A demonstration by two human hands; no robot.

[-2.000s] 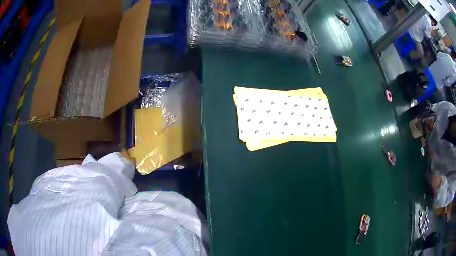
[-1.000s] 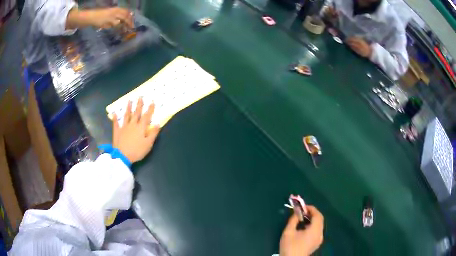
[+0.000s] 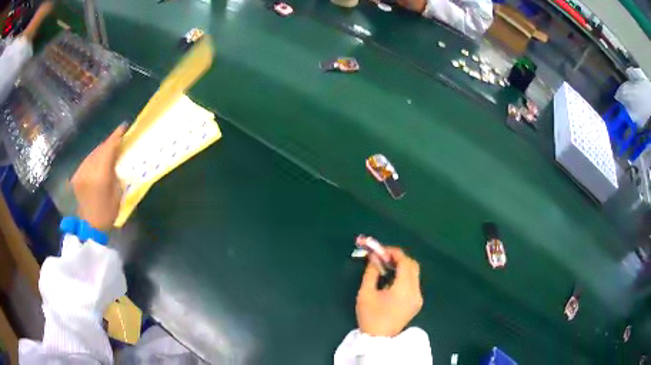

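My left hand, with a bright blue band at the wrist, grips the near-left edge of an adhesive sheet that is lifted and bent up, its yellow side showing. More white sheets with blue marks and yellow edges lie under and beside it. My right hand holds a smartwatch unit with a pinkish housing above the green bench; a small white piece shows at its left. The fingers hide its lower part.
Several units, one at centre, lie spaced on the green conveyor. Clear blister trays are at upper left, a white perforated box at right, and a blue bin at the bottom edge. Other workers' hands and sleeves show at the top.
My left hand has gone from lying flat on the stack to gripping and lifting a sheet. My right hand still holds the unit. The view has shifted, and the blue bin has come into view.
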